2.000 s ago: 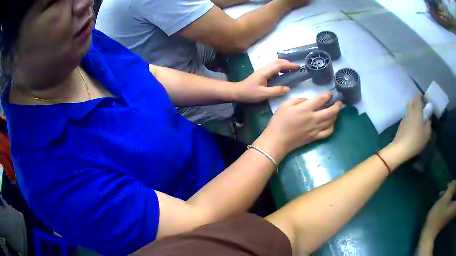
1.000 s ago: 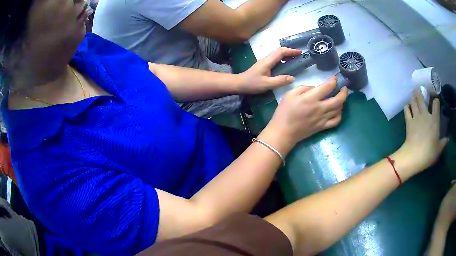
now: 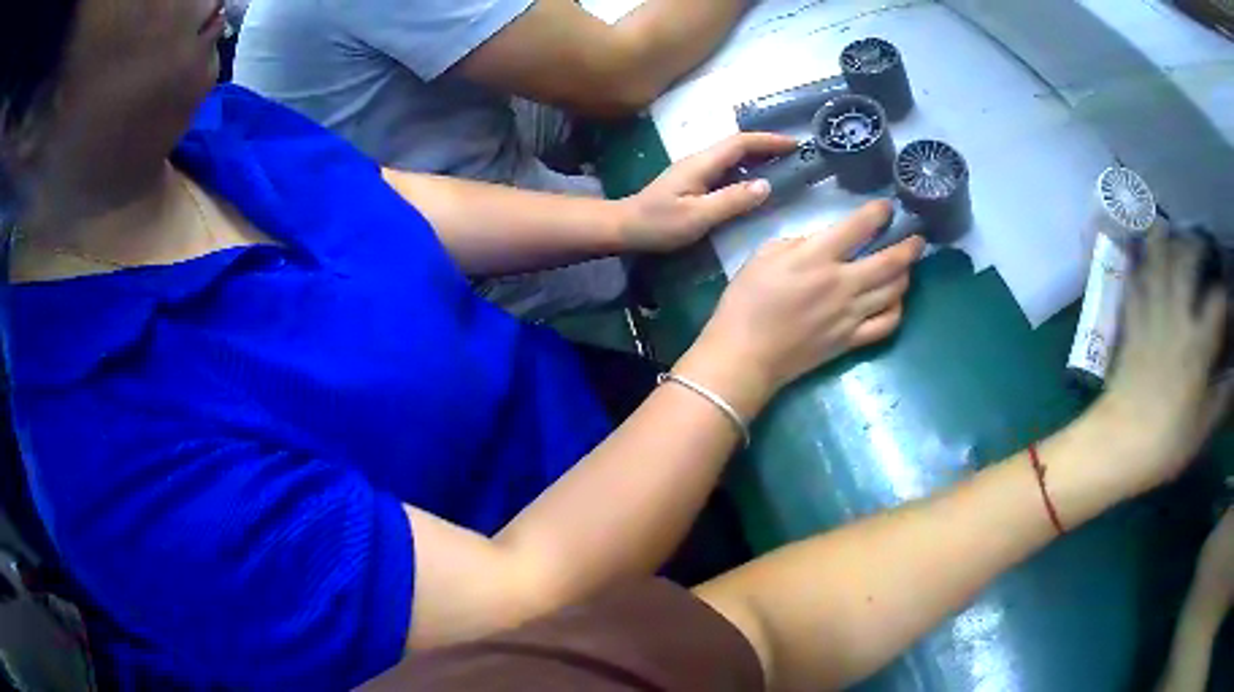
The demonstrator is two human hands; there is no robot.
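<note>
A white handheld unit with a round spoked face lies on the bench at the right, handle toward me. My left hand, blurred, reaches out from a brown sleeve just right of it, fingers at a dark object near the frame edge; whether it grips this is unclear. My right hand is mostly cut off by the right edge, with only part of it and the forearm showing. Three grey handheld units, one at the back, one in the middle and one in front, lie farther left.
A person in a blue shirt sits at the left, both hands on the middle and front grey units. Another person in a pale shirt sits beyond. White sheets lie over the shiny green bench cover.
The white unit now lies in fuller view left of my left hand; earlier it was mostly behind the fingers. My left hand has shifted right. The grey units remain together.
</note>
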